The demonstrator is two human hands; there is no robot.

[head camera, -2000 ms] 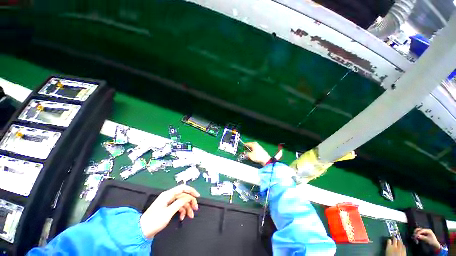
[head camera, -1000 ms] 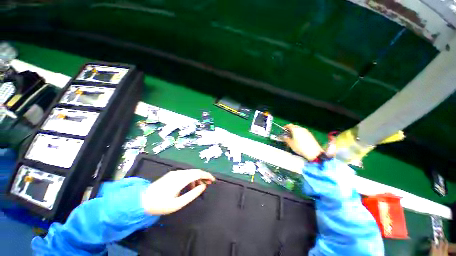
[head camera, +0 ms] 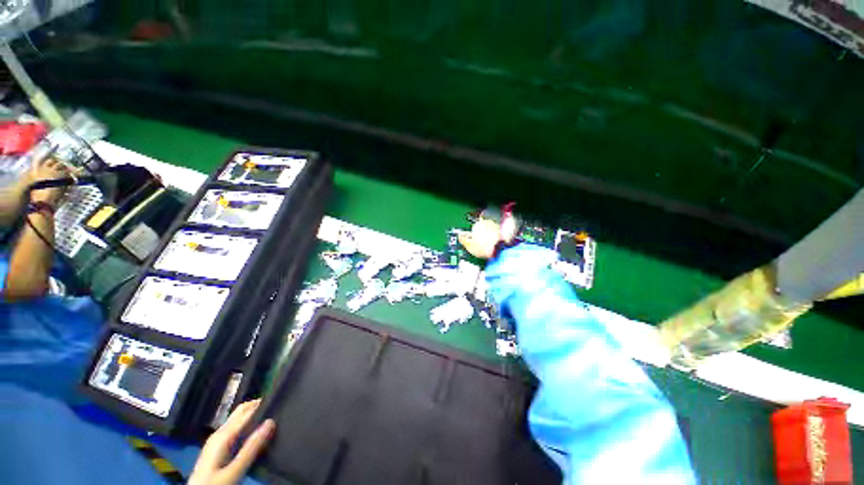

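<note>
A black foam tray [head camera: 407,403] with empty-looking slots lies in front of me. My left hand [head camera: 232,445] is at its lower left edge, cut off by the picture's bottom, fingers touching the rim; whether they grip it is unclear. My right hand [head camera: 485,235] is blurred, above the far side of the loose circuit boards [head camera: 407,270]; what it holds cannot be made out. A phone mid-frame [head camera: 575,256] with an orange-tipped strip lies on the green belt, right of my right hand and partly behind my sleeve.
Stacked black trays [head camera: 313,204] stand at left, several mid-frames in the top one. A red bin [head camera: 813,440] is at lower right, a post with yellow tape [head camera: 725,317] at right. Another person's hand [head camera: 47,180] and blue sleeve are at far left.
The view has swung left. My right hand has moved left from beside the mid-frame to the loose boards. My left hand has moved from over the tray down to its left edge.
</note>
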